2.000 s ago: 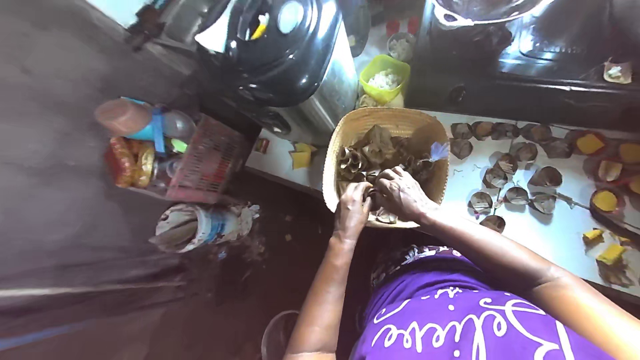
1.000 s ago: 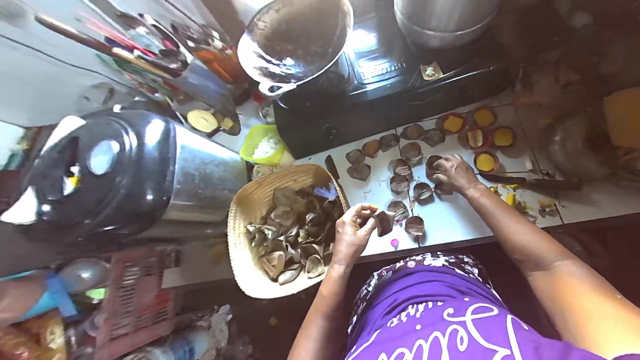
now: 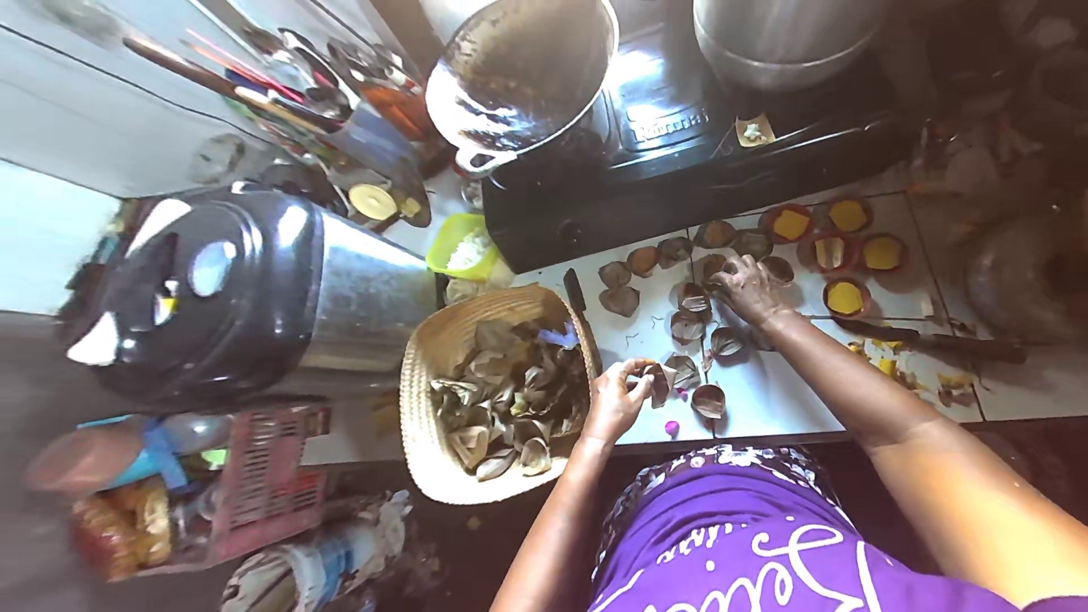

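My left hand (image 3: 619, 398) pinches a small brown dried-leaf cup (image 3: 659, 384) over the front edge of the white tiled counter (image 3: 633, 327). My right hand (image 3: 748, 293) reaches over the counter, its fingertips on a leaf cup (image 3: 714, 268) in the group; whether they grip it is unclear. Several similar cups stand around both hands. Left of them, a woven basket (image 3: 416, 408) holds a heap of leaf cups and a small purple-blue piece (image 3: 558, 336). To the right are several round red-rimmed cups with yellow tops (image 3: 844, 297).
A dark-handled knife (image 3: 926, 340) lies by yellow scraps (image 3: 888, 367). Behind are a black gas stove (image 3: 544, 221), a wok (image 3: 518, 76) and a metal pot (image 3: 786, 42). A green bowl of white food (image 3: 463, 246), a rice dispenser-like container (image 3: 255, 289) and a pink crate (image 3: 263, 484) are left.
Two seconds ago both hands were in the basket; now they are over the counter, the left with a leaf cup. Since one second ago, my right hand has moved left among the cups. The view has shifted.
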